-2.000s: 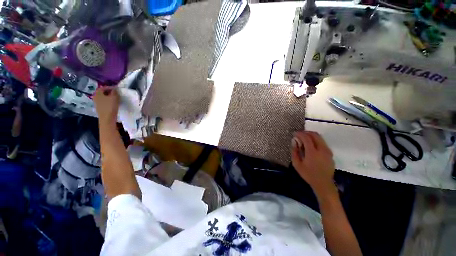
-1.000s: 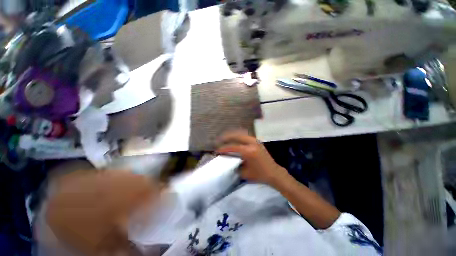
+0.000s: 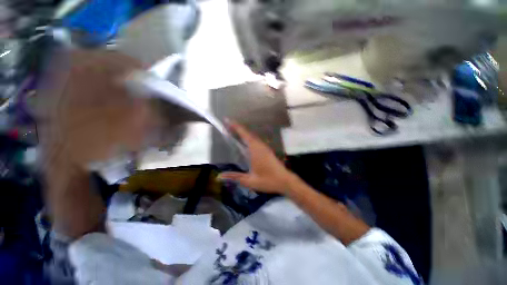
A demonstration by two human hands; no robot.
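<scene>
My left hand is large and badly blurred at the left, raised over the table. A white cut piece extends from it, seen nearly edge-on, towards my right hand. My right hand is at the table's front edge with thumb and fingers apart; the white piece's far end is at its fingertips. A brown-grey fabric panel lies flat on the table, its upper right corner by the needle area of the blurred sewing machine. The left hand hides part of the pile at left.
Black-handled shears lie right of the needle, beside slim blue and yellow-green tools. A dark flat rectangle lies at the table's right. A blue container is at upper left. White pieces lie by the lap.
The view has shifted right since the oldest frame. My left hand went from the left pile to low near the lap, then up over the table. My right hand left the panel's edge and spread its fingers.
</scene>
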